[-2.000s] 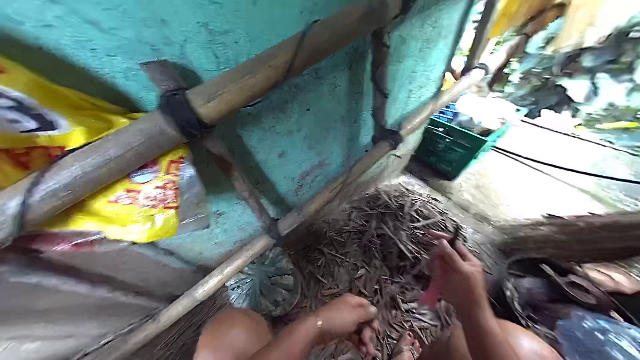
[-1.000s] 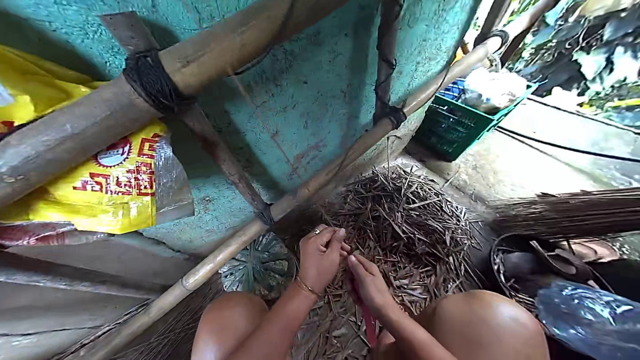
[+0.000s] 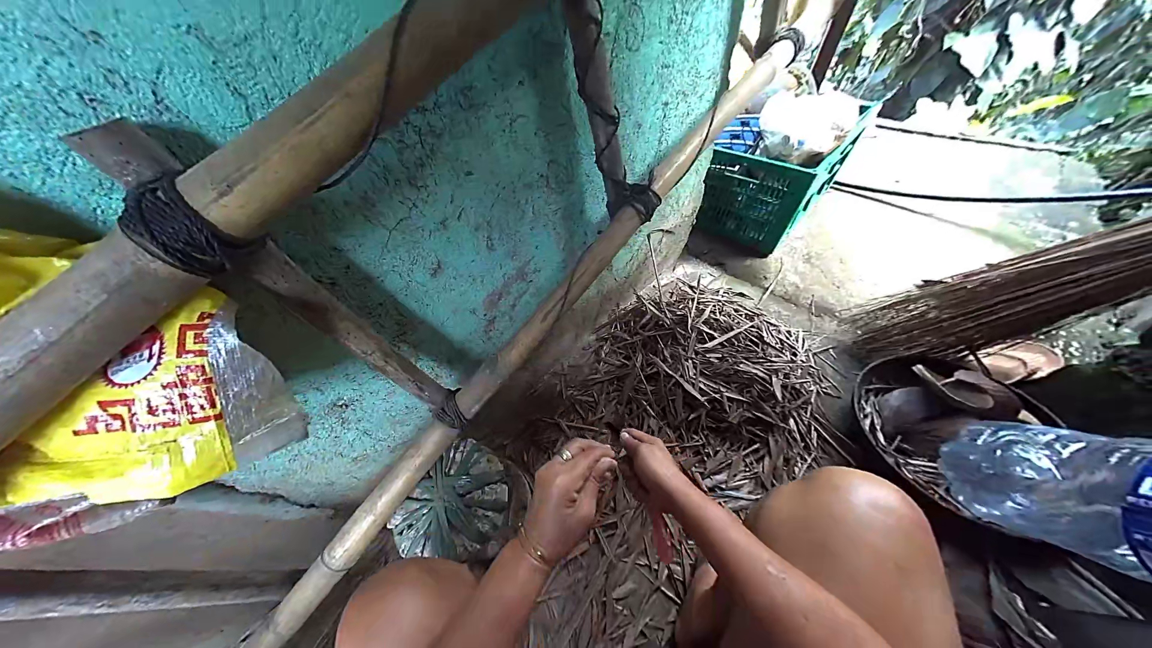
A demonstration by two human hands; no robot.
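Note:
My left hand [image 3: 569,490], with a ring and a bracelet, is between my knees, its fingers bent and pinched together; what lies between them is too small to tell. Close to its right, my right hand [image 3: 650,468] is curled around a thing with a red part [image 3: 661,537] that hangs below the palm, perhaps a handle; the rest of it is hidden. Both hands are above a heap of dry brown leaf or stalk scraps [image 3: 711,369], which also lie scattered between my feet.
Bamboo poles [image 3: 540,319] tied with black cord cross before a turquoise wall [image 3: 432,234]. A yellow plastic sack [image 3: 135,405] hangs at left. A green crate [image 3: 751,193], a bundle of thin sticks [image 3: 1008,301], a round basket [image 3: 868,396] and a clear plastic bottle [image 3: 1035,477] are at right.
My right hand, raised apart from the left two seconds ago, has come in beside it. My left hand is a little lower than one second ago.

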